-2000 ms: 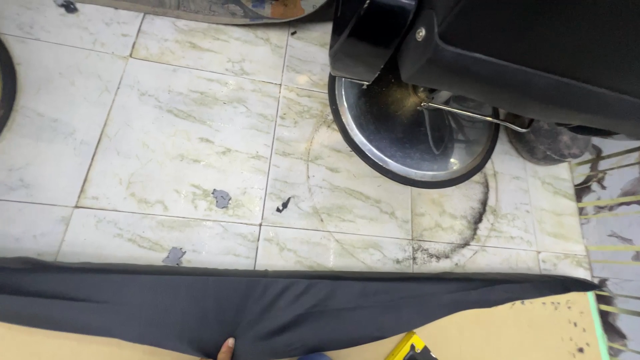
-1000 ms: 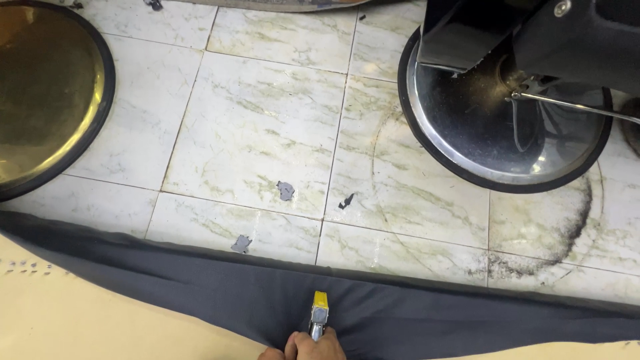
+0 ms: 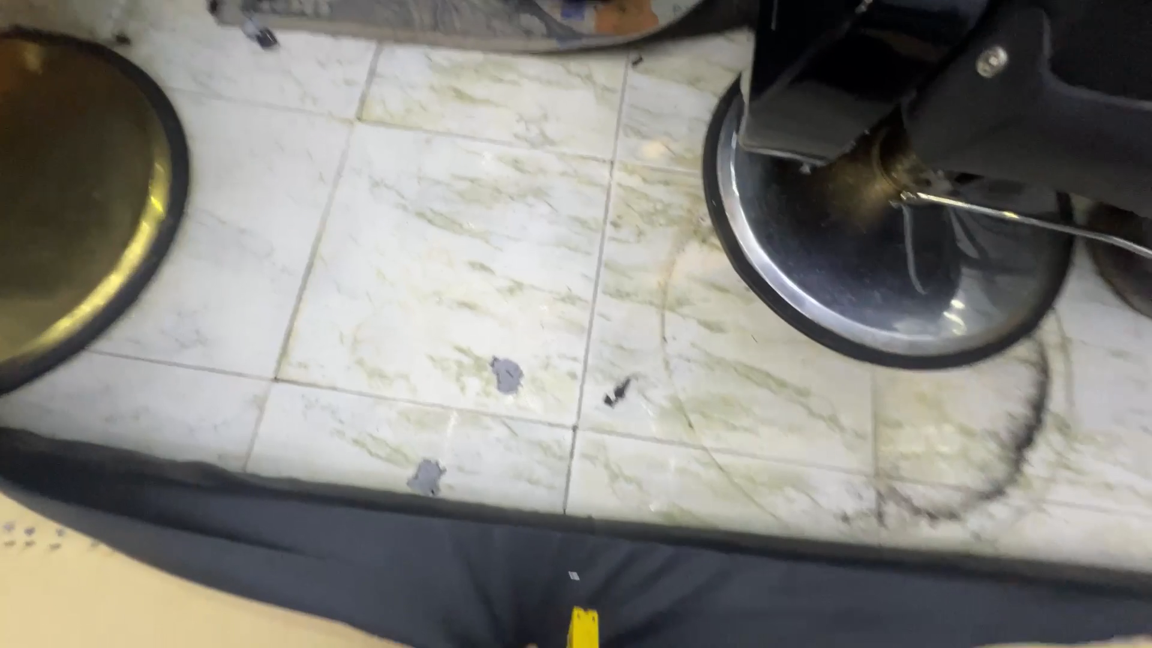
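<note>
A dark grey fabric [image 3: 297, 558] lies pulled over the edge of a pale tan board [image 3: 135, 589], with creases converging near the bottom middle. The yellow nose of a hand tool, probably a staple gun [image 3: 585, 627], shows against the fabric at the bottom edge; its body and the hand on it are out of frame. A tiny sliver of a fingertip, probably of my left hand [image 3: 531, 645], lies just left of the tool; what it grips is hidden. My right hand is not visible. A small whitish mark sits on the fabric above the tool.
Beyond the fabric is a marbled tile floor [image 3: 450, 270] with scraps and a dark curved scuff. At right, a round chrome base [image 3: 864, 315] with a black rim stands under a black seat or frame [image 3: 1062, 117]. A gold-coloured round base [image 3: 72, 207] is at left.
The yellow tool came from the right to the gathered fabric between the first two frames. The hand seen behind it one second ago is now almost wholly below the frame, as the view shifted.
</note>
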